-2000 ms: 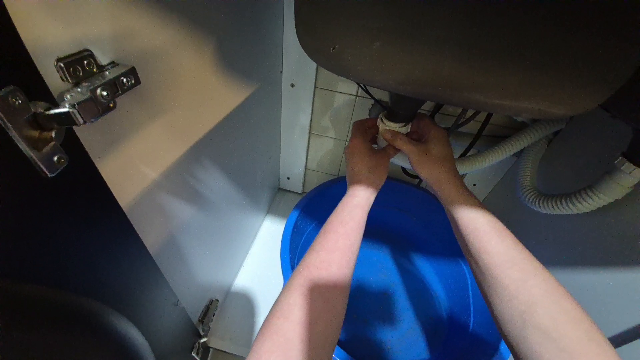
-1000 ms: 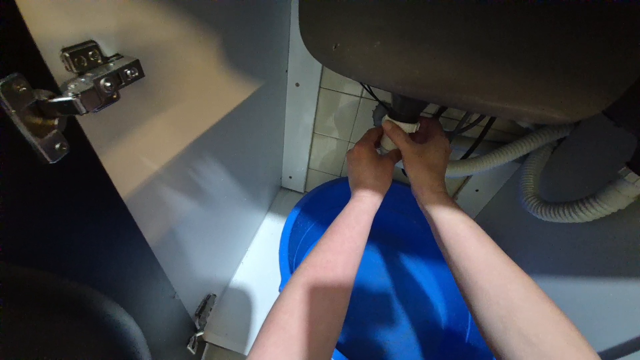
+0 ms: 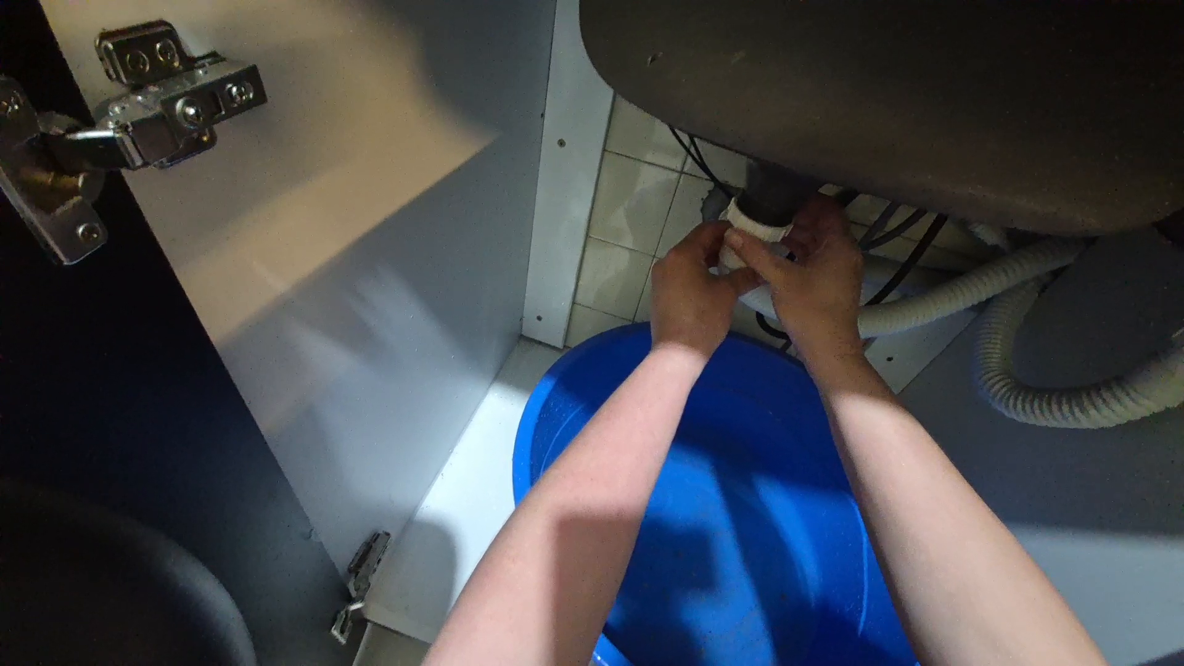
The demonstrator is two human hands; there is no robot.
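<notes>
Under the dark sink basin [image 3: 879, 102], both of my hands grip a white plastic pipe nut [image 3: 754, 225] around a dark drain tailpiece [image 3: 775, 190]. My left hand [image 3: 696, 291] holds it from the left, fingers curled at its side. From the right, my right hand [image 3: 819, 277] presses its thumb on the nut's front, with its fingers partly hidden behind. Beneath the hands, part of a white pipe shows. A blue plastic tub [image 3: 712, 518] stands below my forearms on the cabinet floor.
Corrugated grey drain hoses [image 3: 1054, 407] curve at the right. Black cables [image 3: 911, 259] hang behind my right hand. At the left are the cabinet side panel [image 3: 398, 305], a metal hinge [image 3: 176, 97] and a lower hinge [image 3: 363, 573]. White wall tiles [image 3: 634, 199] show behind.
Both hands stay at the pipe nut. The fingers have shifted around it, and more of the nut's upper rim shows now than two seconds ago.
</notes>
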